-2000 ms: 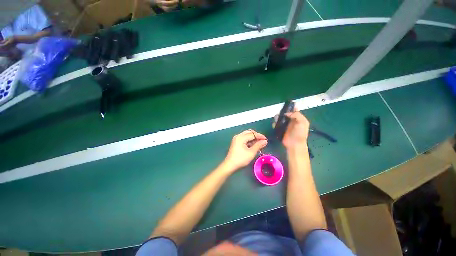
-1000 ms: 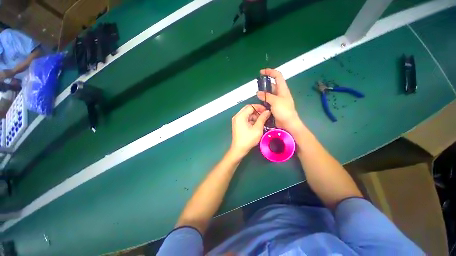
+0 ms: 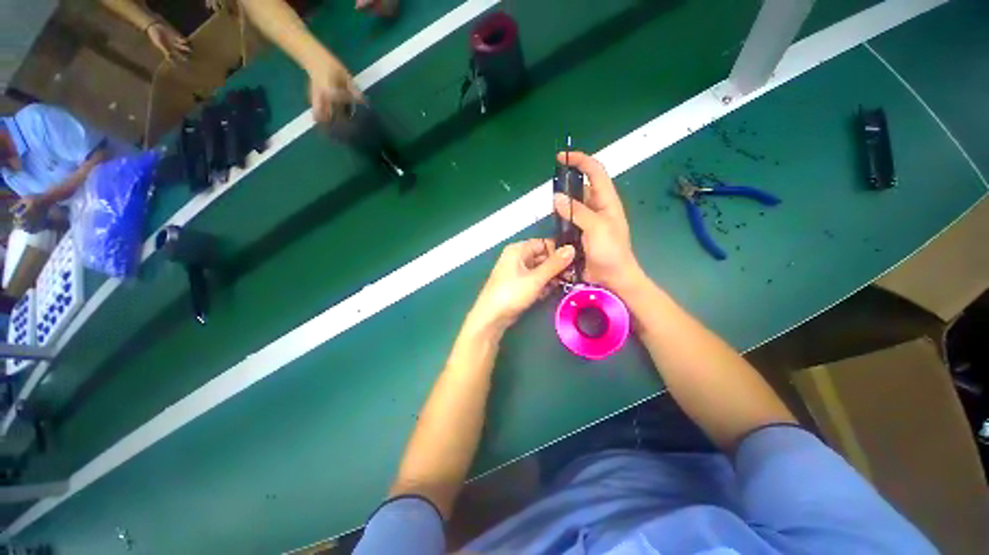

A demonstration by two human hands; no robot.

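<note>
The appliance body with a bright pink flared ring (image 3: 592,322) and dark centre stands on the green bench in front of me. A long black handle shell (image 3: 567,193) projects from it towards the belt. My right hand (image 3: 603,222) grips this shell from the right side. My left hand (image 3: 525,283) pinches at the joint of shell and pink end with thumb and fingers; thin dark wires show there. What exactly the left fingertips hold is too small to tell. A dark wire with a tip sticks out past the shell's far end.
Blue-handled nippers (image 3: 714,207) lie right of my hands among black specks. A black shell half (image 3: 875,147) lies farther right. A grey post (image 3: 768,49) rises from the white strip. Other bodies stand on the belt. Another person's hand (image 3: 333,92) reaches over it. Cartons (image 3: 884,412) stand lower right.
The black shell now lies in line with the pink-ended body, in my right hand. Another person's arm has come in over the belt, at a dark unit. The view has shifted.
</note>
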